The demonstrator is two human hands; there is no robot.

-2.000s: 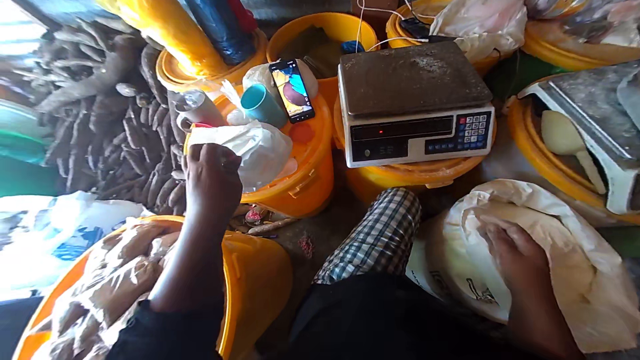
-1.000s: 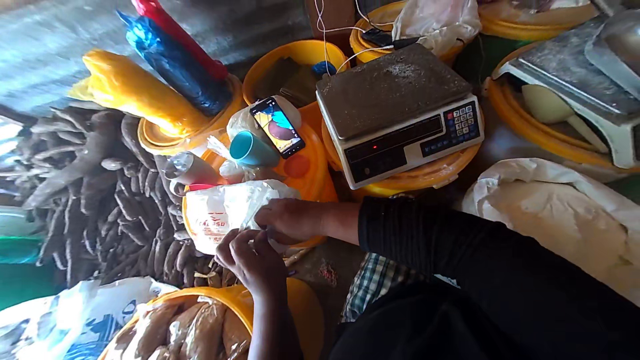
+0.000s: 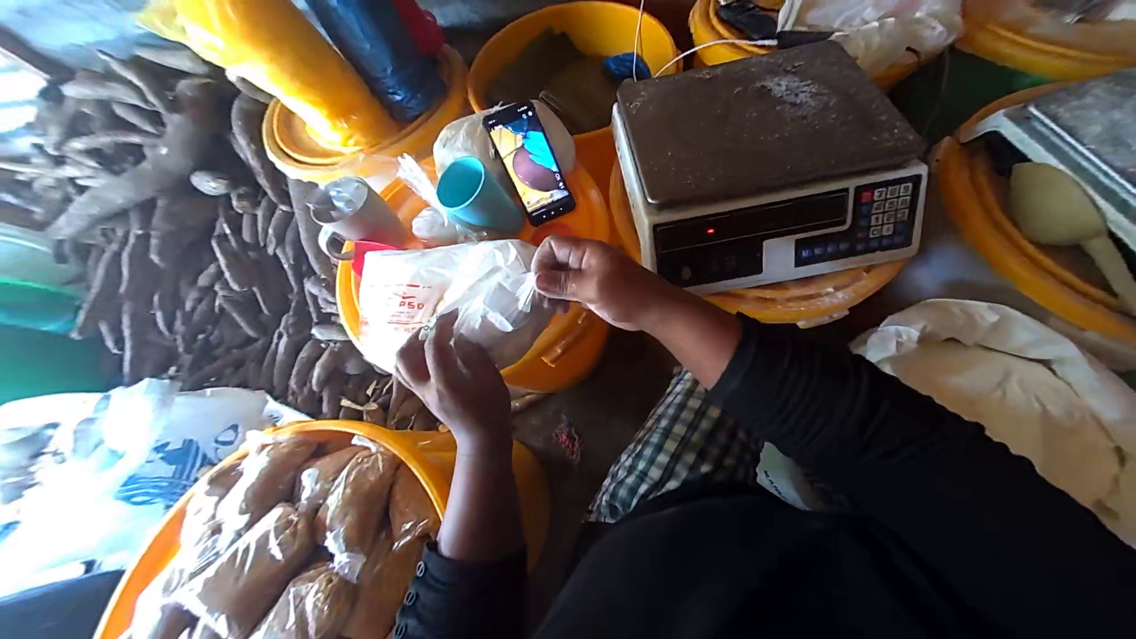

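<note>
A white plastic bag with red print (image 3: pixel 399 297) lies over an orange bucket lid. My right hand (image 3: pixel 599 280) pinches the bag's gathered right part between thumb and fingers. My left hand (image 3: pixel 457 373) is at the bag's lower front edge, its thumb and fingertips close together on the plastic; what they pinch is partly hidden. Just behind the bag are a teal plastic cup (image 3: pixel 479 197), a grey mug (image 3: pixel 359 213) and a phone with a lit screen (image 3: pixel 532 164). To the right sits a digital weighing scale (image 3: pixel 763 133) with a dusty top plate.
An orange bucket of filled clear bags (image 3: pixel 293 532) stands at lower left, a sack of pale flour (image 3: pixel 1012 399) at right. Dried roots (image 3: pixel 177 177) are piled at left. Rolls of yellow plastic (image 3: pixel 275 62) and a second scale (image 3: pixel 1083 142) stand farther back.
My right hand has come from the flour sack to the white bag. Since one second ago, my hands have moved apart along the bag.
</note>
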